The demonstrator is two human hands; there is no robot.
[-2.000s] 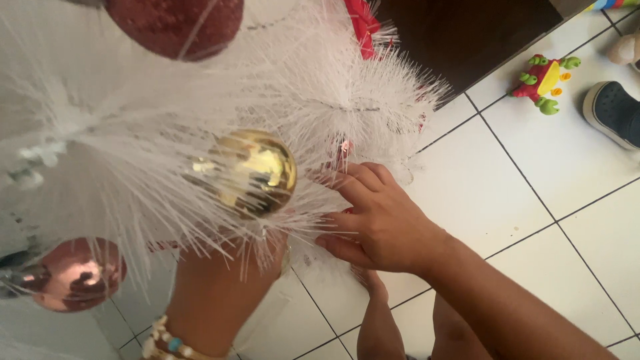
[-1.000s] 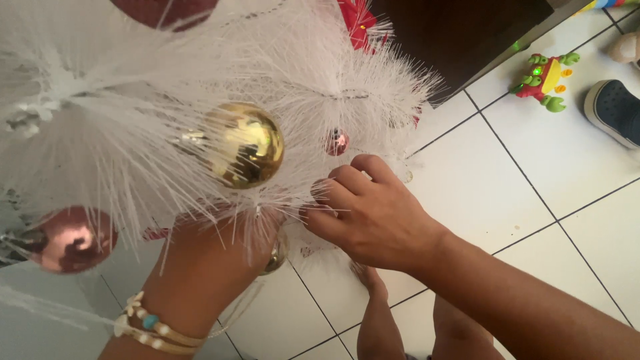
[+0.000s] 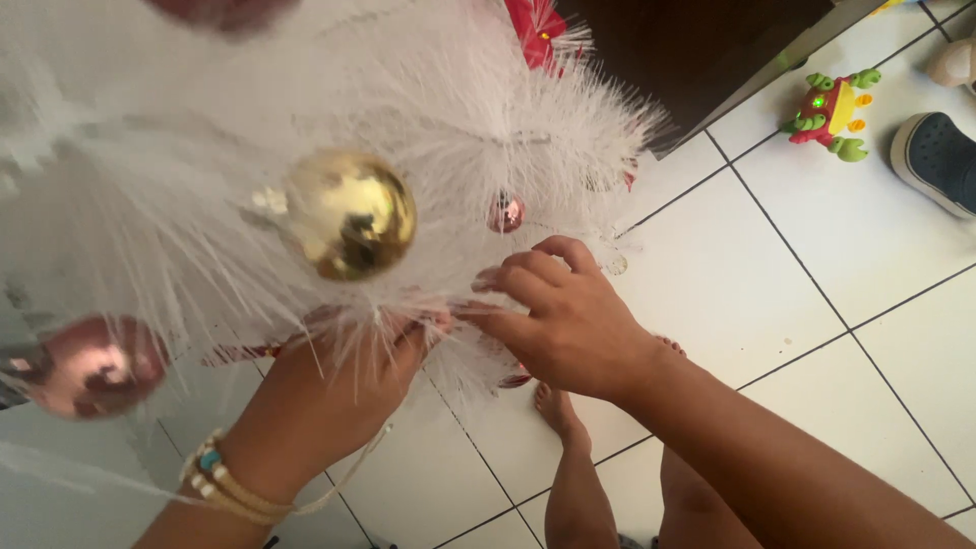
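White tinsel-like branches of an artificial Christmas tree (image 3: 488, 114) fill the upper left. Among them hang a shiny gold bauble (image 3: 351, 216), a pink bauble (image 3: 99, 367) at the left and a small pink bauble (image 3: 507, 212). My left hand (image 3: 335, 389), with beaded bracelets (image 3: 229, 488) at the wrist, reaches under the branches; its fingertips are partly covered by bristles, and what they hold cannot be told. Just right of it, my right hand (image 3: 564, 320) has bent, spread fingers at the branch tips. Nothing shows plainly between them.
White floor tiles (image 3: 762, 252) lie below, with my bare feet and legs (image 3: 576, 488) on them. A dark piece of furniture (image 3: 686, 53) stands at the top. At the right are a red and green crab toy (image 3: 831, 114) and a dark clog (image 3: 942, 164). A red decoration (image 3: 537, 34) is on the tree.
My right hand's fingers have spread apart from their more closely bent pose. The small pink bauble, partly hidden two seconds ago, now shows above that hand.
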